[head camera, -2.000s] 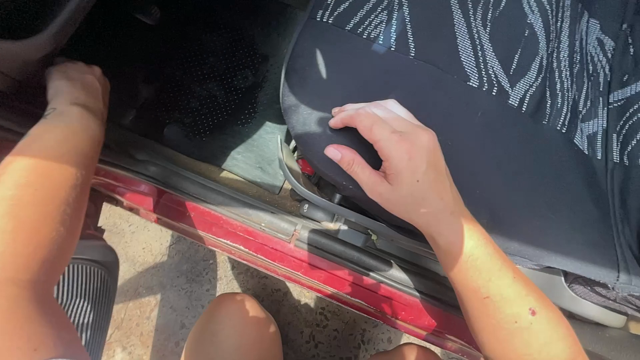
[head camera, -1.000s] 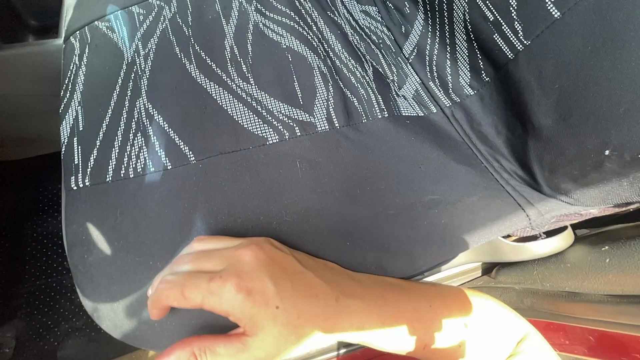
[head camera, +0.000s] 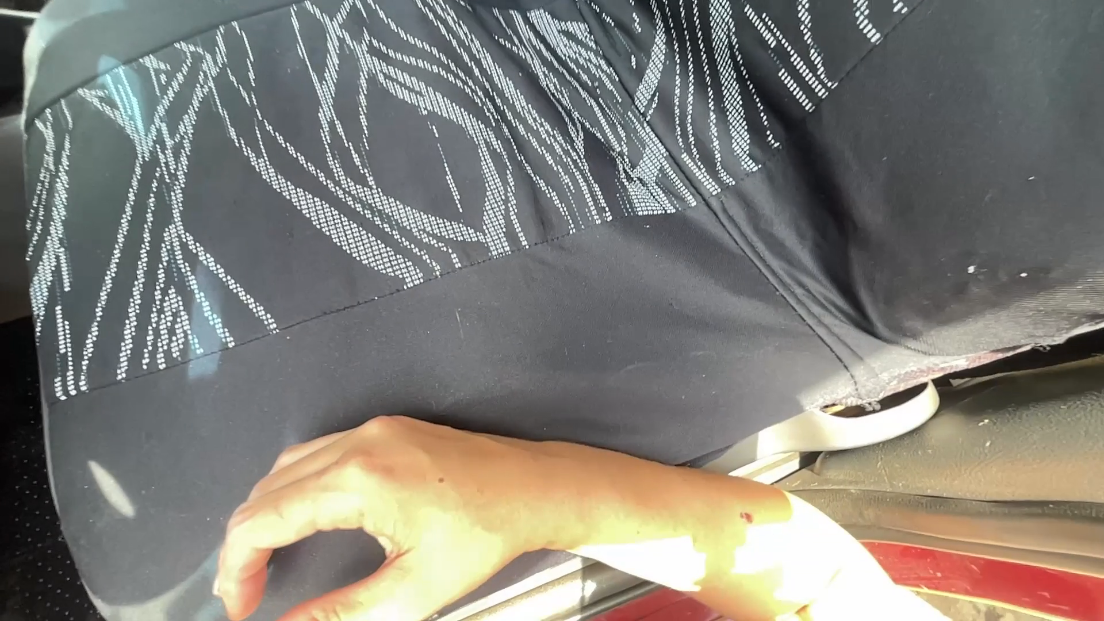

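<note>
My right hand [head camera: 379,509] rests over the front outer corner of a car seat, its fingers curved and spread from the thumb, with nothing seen between them. The seat wears a dark fabric cover [head camera: 552,345] with a band of white dotted pattern across the cushion. Toward the backrest the cover is creased, and its lower edge looks frayed beside a light plastic trim piece [head camera: 888,423]. My left hand is out of view.
Below the seat's outer side runs the red painted door sill [head camera: 983,573], with dark trim [head camera: 966,509] beside it. Dark dotted floor matting [head camera: 26,483] shows at the far left. Strong sunlight falls on my forearm.
The view has swung right toward the seat and closer to it. My left hand, seen near the dark footwell two seconds ago, has left the view. My right hand stays at the seat's front corner.
</note>
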